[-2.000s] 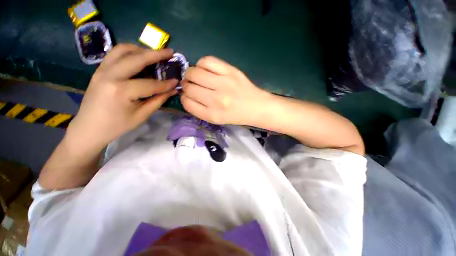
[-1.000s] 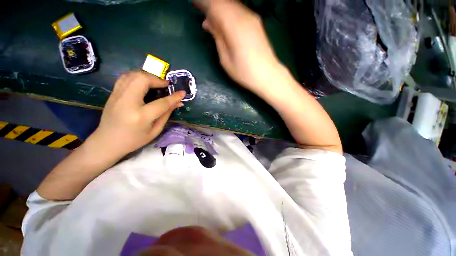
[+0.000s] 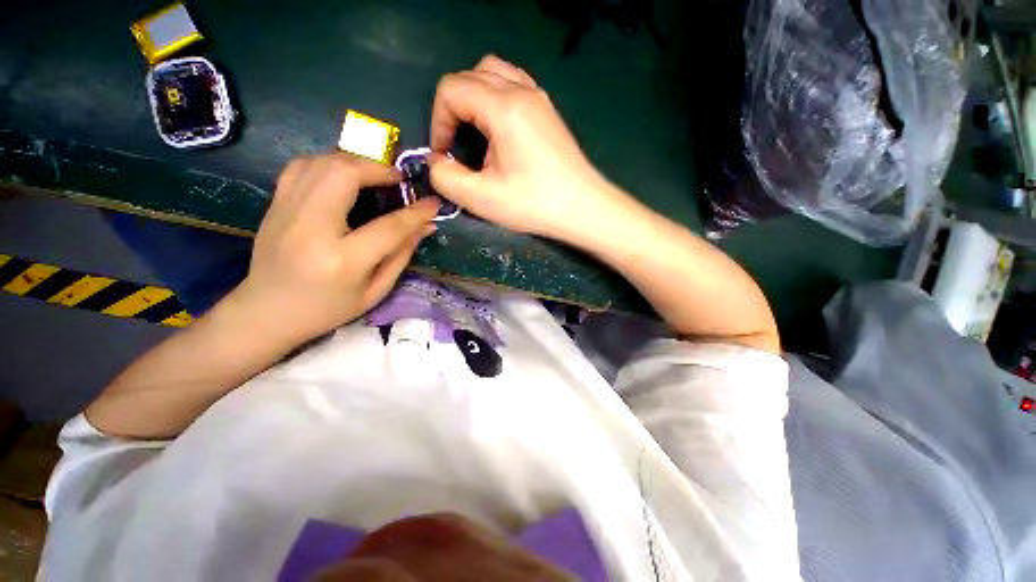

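Observation:
A watch housing (image 3: 417, 173) with a pale rim and dark inside lies near the bench's front edge, partly hidden by fingers. My left hand (image 3: 324, 239) holds its left and lower rim between thumb and fingertips. My right hand (image 3: 511, 154) is over its right side, thumb and index fingertips pinched together at the housing; whether they hold a small part cannot be seen. A battery (image 3: 368, 136), silver-white with yellow edges, lies just beyond the housing, up and left. A second housing (image 3: 190, 102) lies open at the upper left, with another battery (image 3: 167, 33) against its far side.
The green bench mat (image 3: 290, 68) runs under the work. Crinkled clear plastic bags (image 3: 829, 125) with dark contents stand at the right. A white object (image 3: 971, 279) is at the far right. Yellow-black tape (image 3: 91, 291) crosses the floor at the lower left.
My right hand moved away from the housing toward the far side of the bench, then came back to it. My left hand has stayed on the housing. The view has shifted slightly.

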